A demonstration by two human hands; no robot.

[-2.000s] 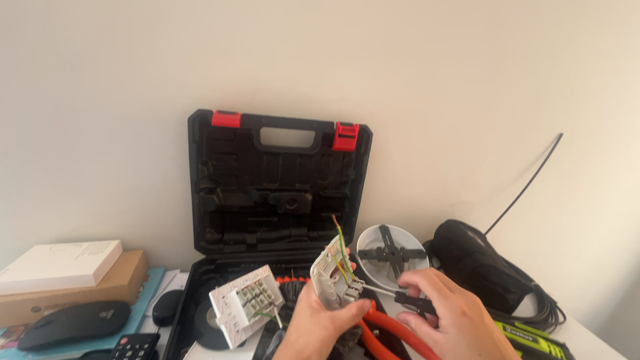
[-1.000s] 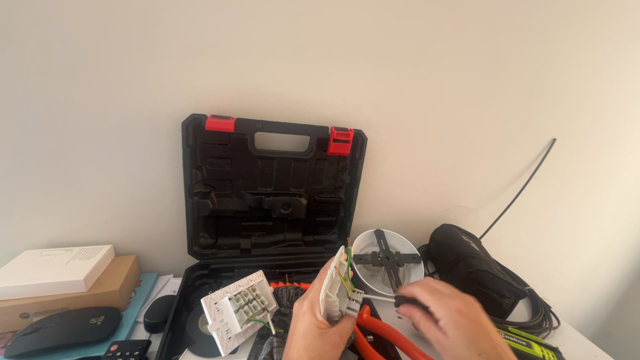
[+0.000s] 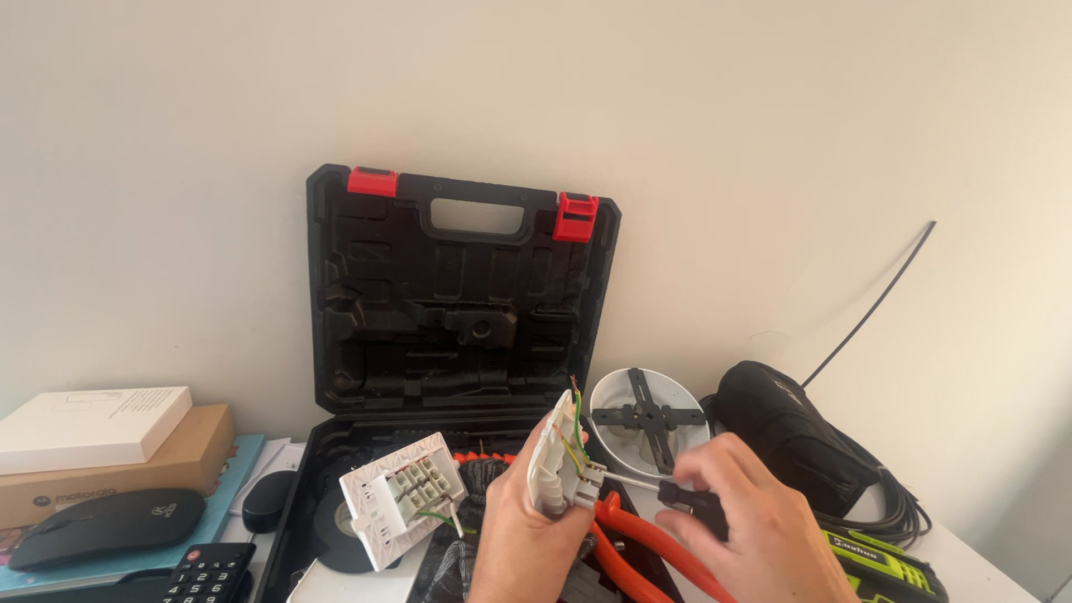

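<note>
My left hand (image 3: pixel 536 523) grips a white plastic electrical plate (image 3: pixel 551 469), held on edge, with green-yellow wires (image 3: pixel 578 431) at its terminals. In my right hand (image 3: pixel 749 519) is a screwdriver (image 3: pixel 682 496) with a black handle; its shaft runs left to the terminal block, though the exact tip contact is hard to make out. Left of my hands, a second white plate with a terminal block (image 3: pixel 406 498) and a short green wire leans over the case. Orange-handled pliers (image 3: pixel 653 544) lie below and between my hands.
Behind stands an open black tool case (image 3: pixel 461 285) with red latches. A white round fixture with a black cross bracket (image 3: pixel 646 414), a black pouch (image 3: pixel 791 435), coiled cable and a green-black tool (image 3: pixel 879 565) are at right. Boxes (image 3: pixel 92 427), a mouse (image 3: pixel 109 528) and a remote (image 3: pixel 209 574) are at left.
The plate in my left hand has turned from showing its inner face to a more edge-on position. My right fingers have shifted on the screwdriver handle.
</note>
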